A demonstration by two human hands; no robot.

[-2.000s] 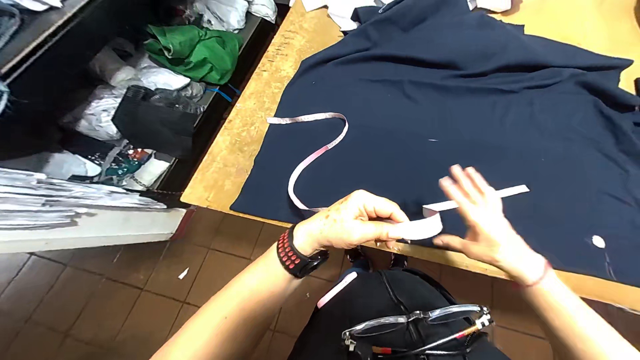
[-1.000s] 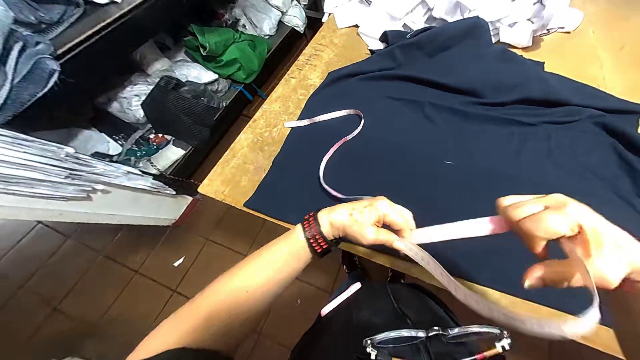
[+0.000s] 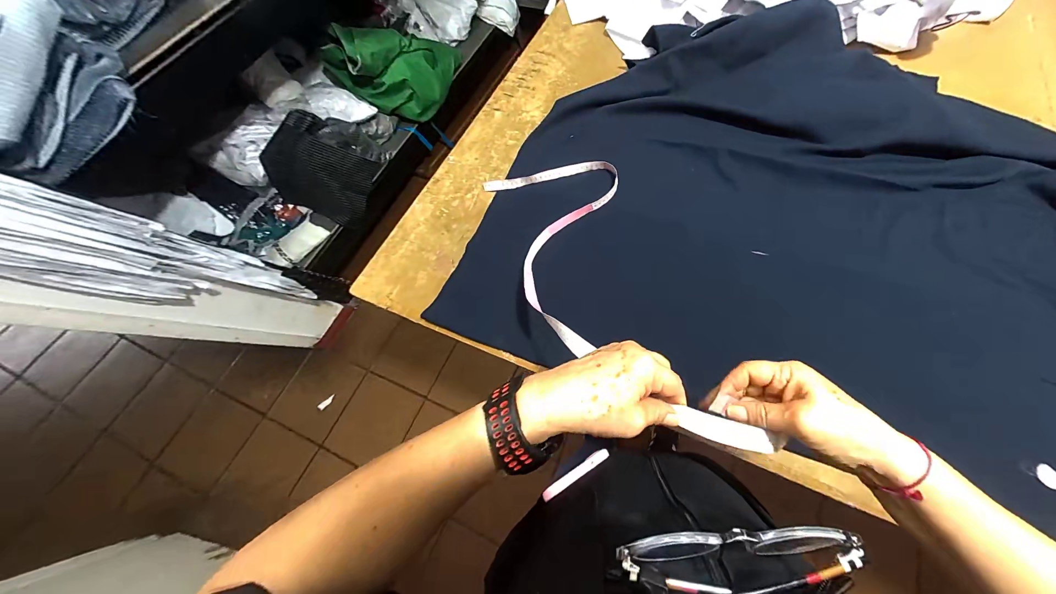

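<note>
A white and pink tape measure [image 3: 542, 239] lies in an S-curve over dark navy fabric [image 3: 726, 214], and its flat end rests at the table's left side. Near the front edge of the table my left hand [image 3: 606, 392] grips the tape between thumb and fingers. Just to its right, my right hand [image 3: 775, 404] pinches the other part of the tape, which makes a short loop between the two hands. A small white spot [image 3: 1046, 475] shows on the fabric at the far right. How the tape runs under my left fingers is hidden.
The wooden table [image 3: 462, 214] carries white fabric scraps [image 3: 891, 25] at the back. Left of it stand shelves with green cloth [image 3: 396, 70], plastic bags and a stack of white sheets [image 3: 124, 243]. Eyeglasses [image 3: 738, 544] hang at my chest, above a tiled floor [image 3: 256, 437].
My right hand has come back toward my left hand from farther right, and the long hanging loop of tape seen one second ago is now short. My left hand still holds the tape.
</note>
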